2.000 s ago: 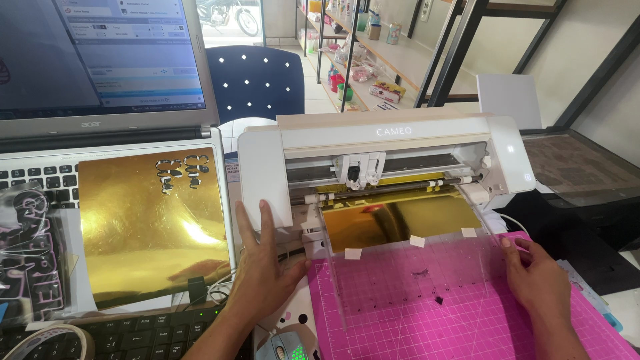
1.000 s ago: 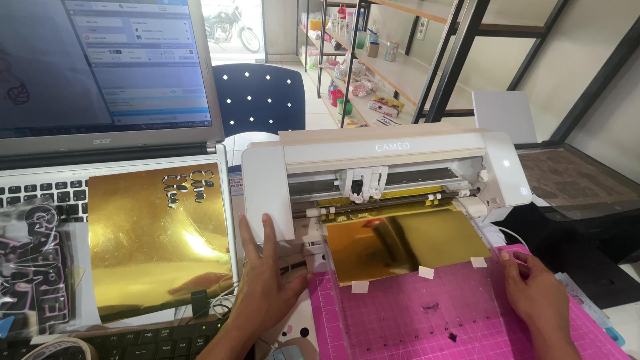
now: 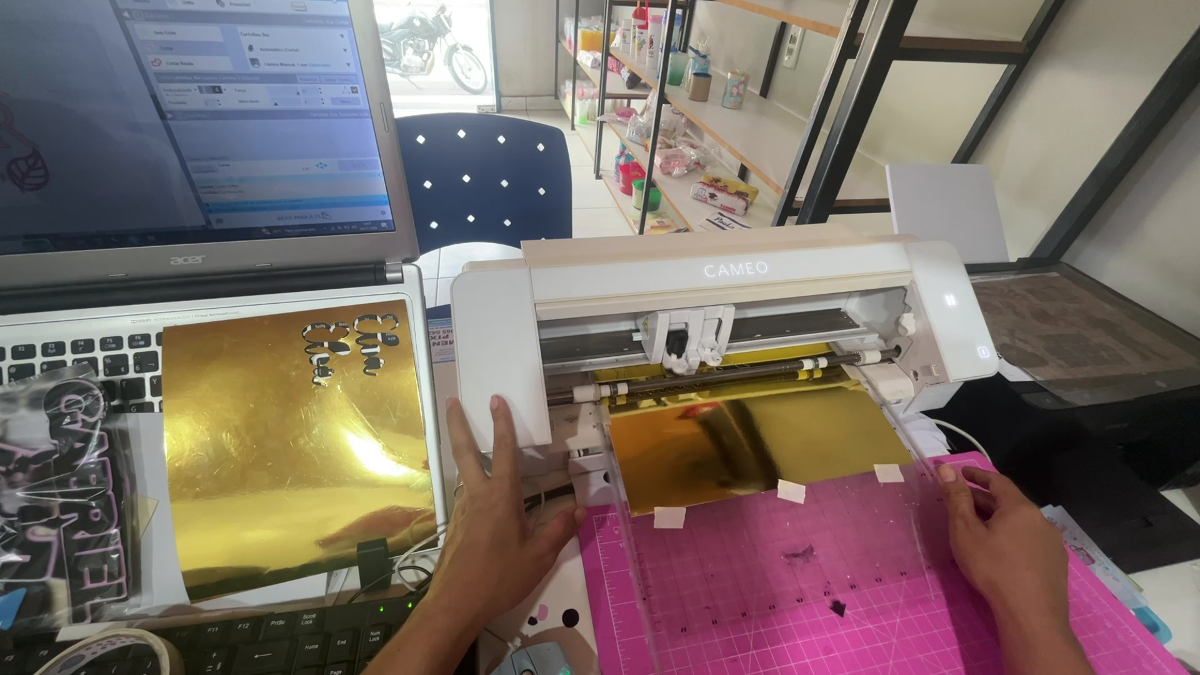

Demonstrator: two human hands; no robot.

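A white Cameo cutting machine (image 3: 750, 272) stands with its front open, its blade carriage (image 3: 689, 337) above the roller bar. A transparent cutting mat (image 3: 769, 562) runs out of it, bearing a gold mirror-finish sheet (image 3: 750, 441) fixed along its near edge with pieces of masking tape (image 3: 791, 491). My left hand (image 3: 497, 525) has spread fingers, two fingertips against the machine's left end, and holds nothing. My right hand (image 3: 1008, 544) is at the mat's right edge, thumb and fingers bent close to it; whether they pinch it is hard to tell.
On the left, a second gold sheet (image 3: 291, 469) with cut shapes lies over an Acer laptop (image 3: 187, 258). A black keyboard (image 3: 272, 647), a tape roll (image 3: 112, 652), bagged cut-outs (image 3: 75, 497) and a mouse (image 3: 534, 659) are near. A pink gridded mat (image 3: 937, 628) lies beneath the transparent mat.
The gold sheet and transparent mat first came out toward me, then went partly back under the roller bar. Both hands have stayed in about the same places.
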